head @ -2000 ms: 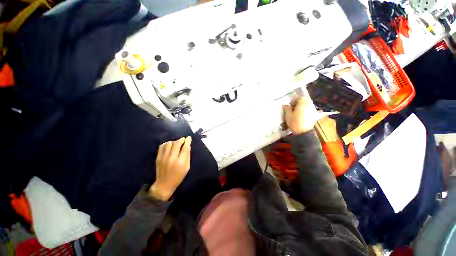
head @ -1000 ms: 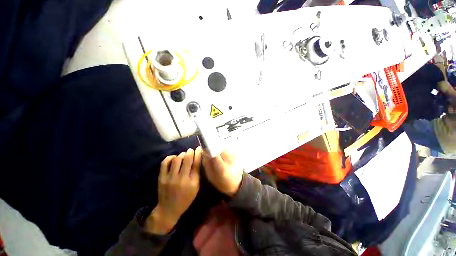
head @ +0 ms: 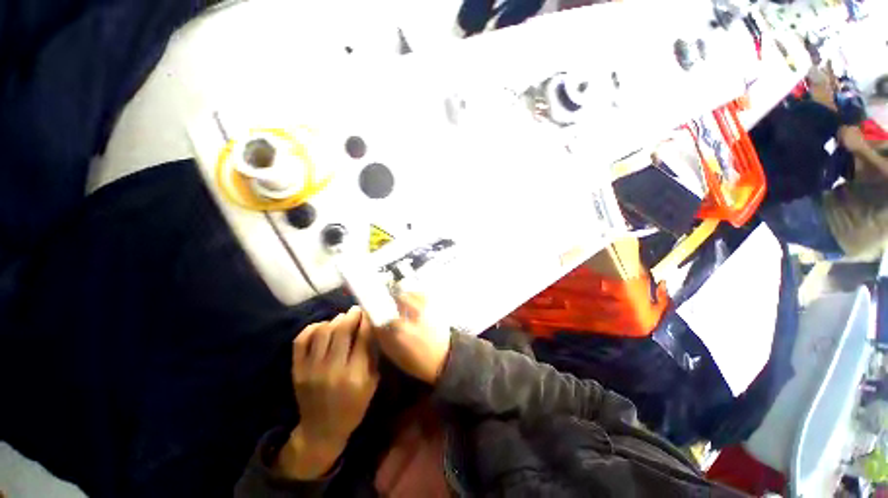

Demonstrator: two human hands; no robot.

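Observation:
Dark navy-black cloth (head: 146, 331) spreads over the left side of the table and hangs toward my lap. The white sewing machine (head: 487, 165) stands above it, its head end with a yellow-ringed knob at the left. My left hand (head: 336, 379) is closed on the cloth just in front of the machine head, fingers bunched. My right hand (head: 417, 340) is right beside it, fingertips partly behind a white machine part. The needle area is hidden under the head, and I cannot tell what the right fingertips hold.
A black rectangle (head: 657, 199) lies by the machine's right end, near an orange-red basket (head: 742, 180). Another orange container (head: 594, 309) is below it. A white sheet (head: 738, 309) lies on a dark pile. A grey-blue tub (head: 832, 389) and another person (head: 862, 204) are at the right.
My right hand has come from the machine's right side to beside my left hand. The view has moved closer to the machine head. In the last second both hands have barely moved.

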